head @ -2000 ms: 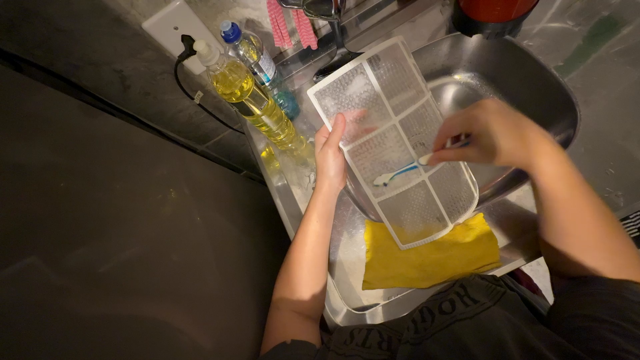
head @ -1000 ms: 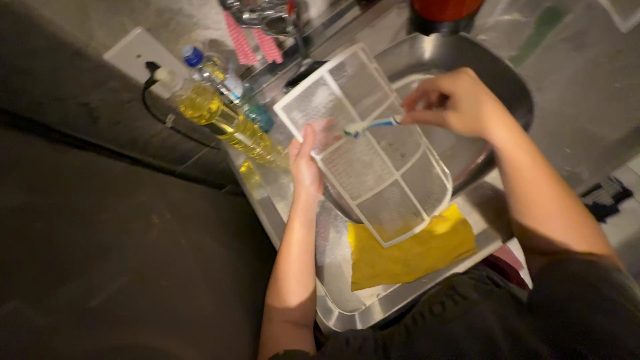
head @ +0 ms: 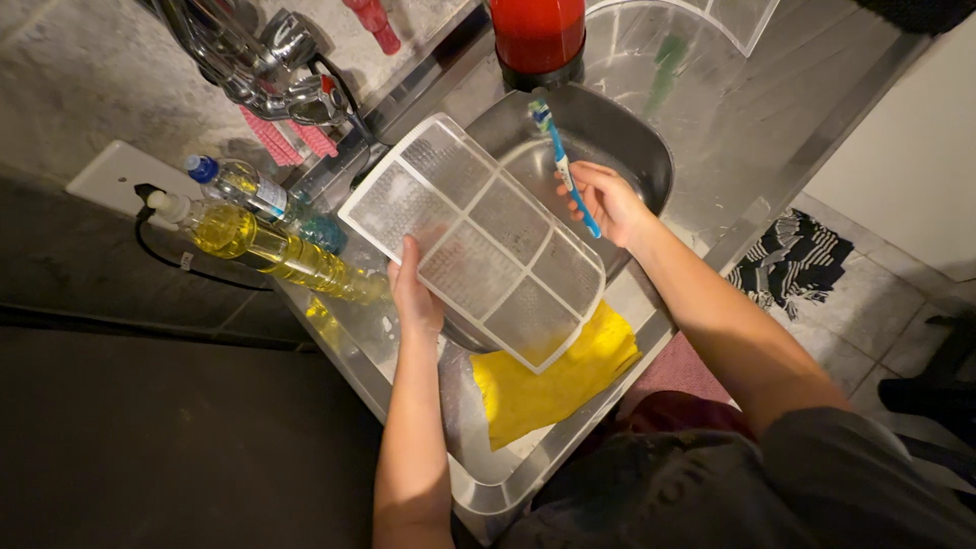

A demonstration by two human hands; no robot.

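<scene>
My left hand (head: 416,293) grips the left edge of a white-framed mesh filter panel (head: 488,244), thumb on top, fingers hidden beneath. The panel is tilted over the sink basin (head: 644,141). A blue toothbrush (head: 566,171) is in my right hand (head: 606,202), its bristle end pointing up and away from me, apart from the mesh. Below the panel's near corner, a yellow cloth (head: 553,377) lies over the sink's near edge.
A bottle of yellow liquid (head: 267,248) and a clear blue-capped bottle (head: 267,194) stand at the left. The faucet (head: 282,76) is at the upper left. A red container (head: 537,38) stands behind the basin; another white-framed panel (head: 743,23) lies at the back right.
The toothbrush was against or close over the mesh in the earlier frames; my right hand now holds it clear of the panel, bristles upward. My left hand keeps its hold on the panel.
</scene>
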